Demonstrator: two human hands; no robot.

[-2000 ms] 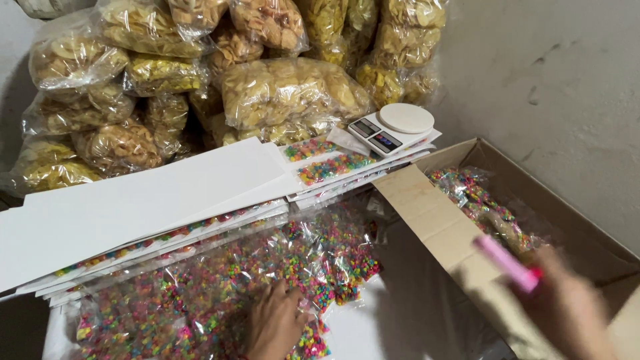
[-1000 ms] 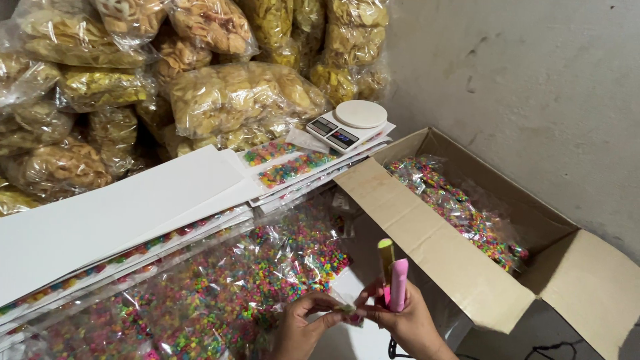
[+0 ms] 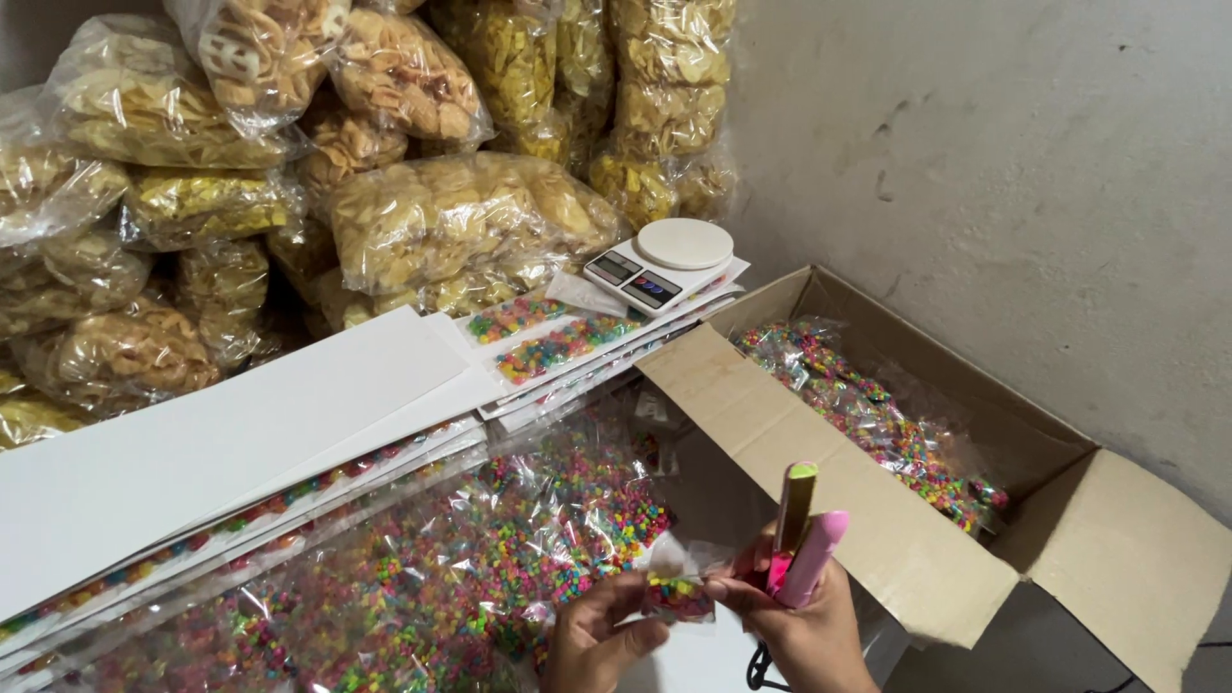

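Observation:
My left hand (image 3: 606,630) pinches the left side of a small clear plastic packet (image 3: 679,599) of colourful candy-like pieces. The fingertips of my right hand (image 3: 808,626) touch the packet's right edge. That hand also holds a pink two-armed tool (image 3: 813,558), which looks like a small hair straightener; its arms stand apart and point up, and one shows a gold-coloured inner face. Beside and behind my left hand lie many similar packets (image 3: 414,577) in a wide heap. A black cord (image 3: 760,669) shows below my right hand.
An open cardboard box (image 3: 1020,423) with more packets stands at right, its flap near my right hand. White boards (image 3: 231,423) are stacked with candy packets between them. A digital kitchen scale (image 3: 659,265) sits on the stack's far end. Large snack bags (image 3: 462,217) are piled against the wall.
Two seconds ago my left hand was on the packet heap and my right hand held the pink tool by the box. Since then both hands have come together at one packet.

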